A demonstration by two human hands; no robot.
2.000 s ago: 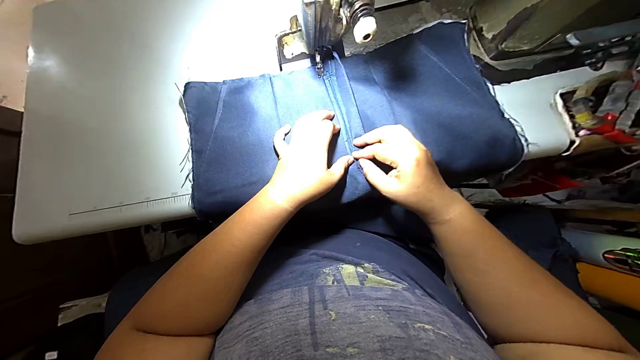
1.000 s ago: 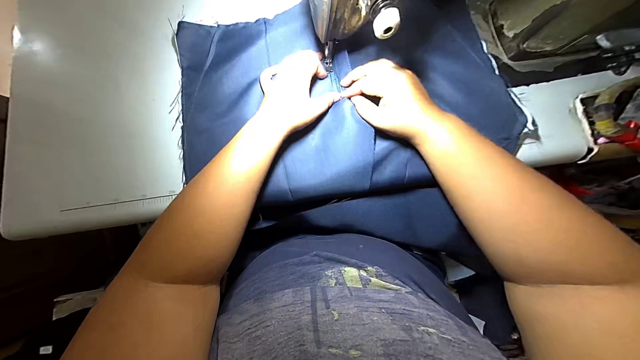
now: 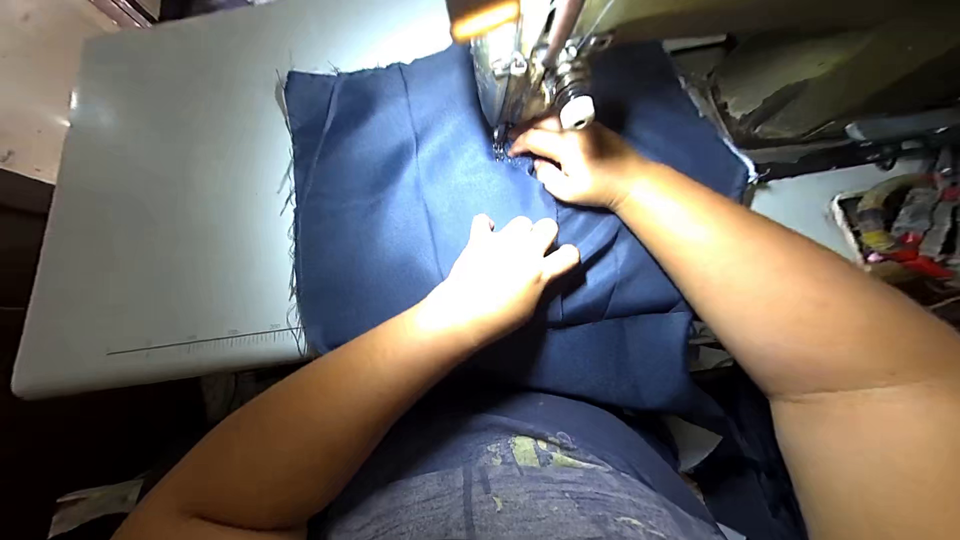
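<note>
Navy blue fabric with frayed edges lies under the head of a sewing machine and hangs over the front edge. The presser foot rests near a seam in the cloth. My left hand lies on the fabric in front of the foot, fingers spread a little and curled; whether it grips cloth cannot be told. Just right of the presser foot, my right hand pinches a fold of the fabric between thumb and fingers. The machine head hides part of its fingertips.
The pale machine table bears a printed ruler scale near its front edge. At the right is a recess with tangled coloured items. Dark cloth hangs below the table at the lower right.
The hands were close together near the foot; the left is now nearer the body, and the right is beside the foot. The fabric has turned and bunched by the foot.
</note>
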